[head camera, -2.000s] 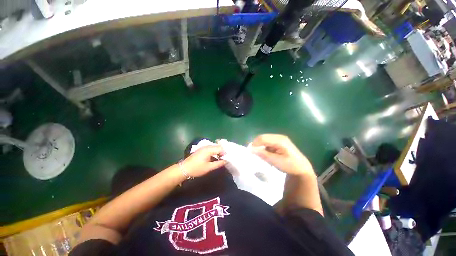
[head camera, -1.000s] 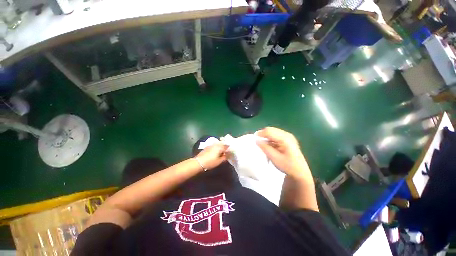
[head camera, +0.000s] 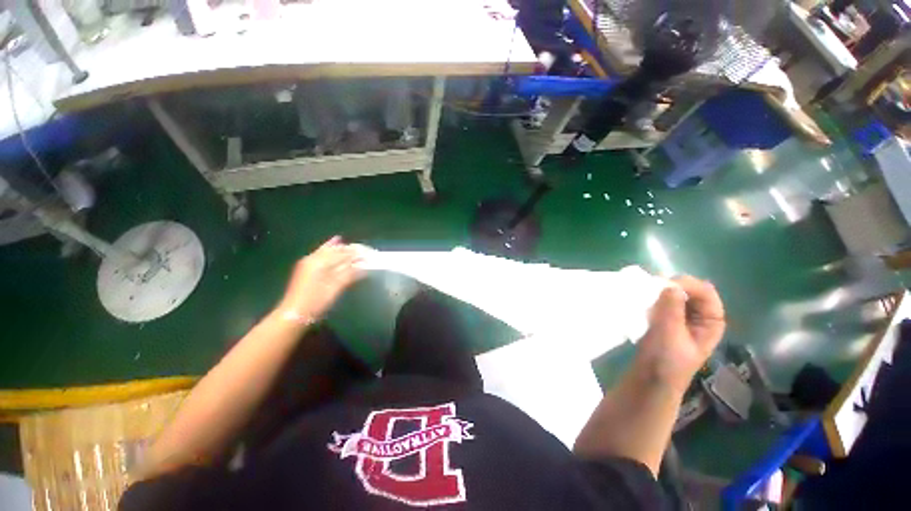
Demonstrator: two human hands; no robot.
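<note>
A white cloth piece (head camera: 539,299) is stretched between my two hands in front of my body, above the green floor. My left hand (head camera: 325,279) is closed on its narrow left end. My right hand (head camera: 684,324) is closed on its right end, with the fingers curled in. More white material hangs or lies below the stretched part, against my dark shirt; I cannot tell if it is the same piece. The cloth looks limp and overexposed, so its details are hidden.
A white table (head camera: 330,45) on a wheeled frame stands ahead. A pale round base (head camera: 150,271) is at left and a dark fan base (head camera: 504,228) ahead. A yellow-rimmed trolley (head camera: 100,394) is lower left. A blue bin (head camera: 769,469) and dark cloth (head camera: 879,409) are at right.
My hands have moved apart, left hand to the left and right hand to the right. The bunched white cloth is now pulled out wide between them. The view has shifted slightly.
</note>
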